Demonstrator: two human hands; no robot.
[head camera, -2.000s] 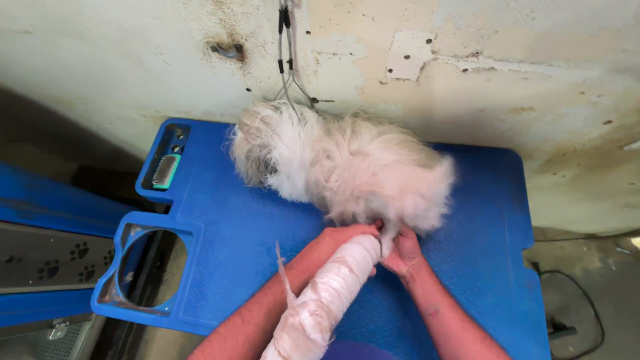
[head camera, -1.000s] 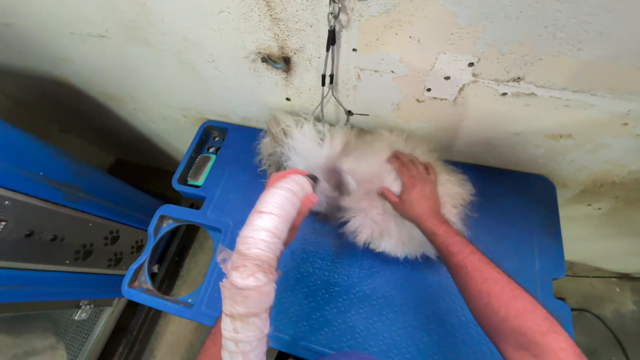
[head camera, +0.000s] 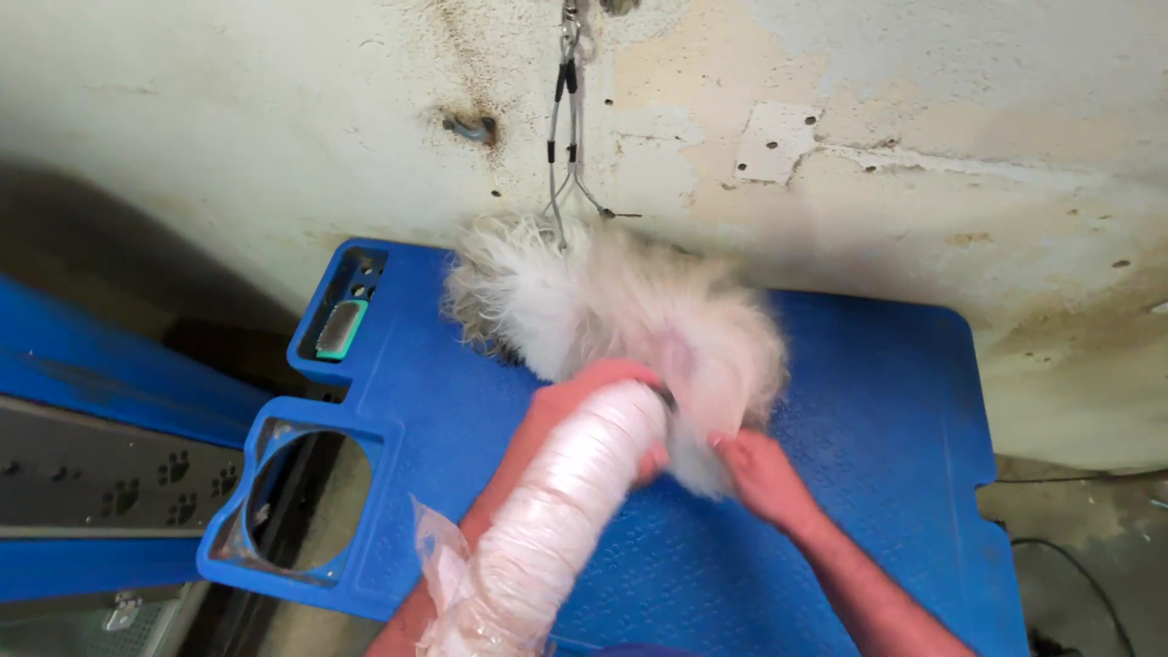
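Observation:
A fluffy white and cream dog (head camera: 693, 328) stands on a blue plastic grooming table (head camera: 876, 438), its greyish head at the left. My left hand (head camera: 598, 383) is wrapped around the end of a dryer hose (head camera: 566, 493) covered in white plastic film, with the dark nozzle tip close against the dog's side. The coat there is parted and blurred. My right hand (head camera: 757, 470) has its fingers closed on fur low on the dog's rear leg, to the right of the nozzle. The hose hides part of my left hand and forearm.
Cable grooming loops (head camera: 561, 137) hang from above to the dog's neck, against a stained wall (head camera: 912, 109). A slicker brush (head camera: 341, 328) lies in the table's corner tray. Below it is a round holder (head camera: 310, 502). A metal panel with paw prints (head camera: 119, 484) stands left; a black cord (head camera: 1077, 570) lies right.
My right hand has moved from the top of the dog's back down to its rear leg. The hose nozzle, near the dog's front a second ago, is now at its rear side.

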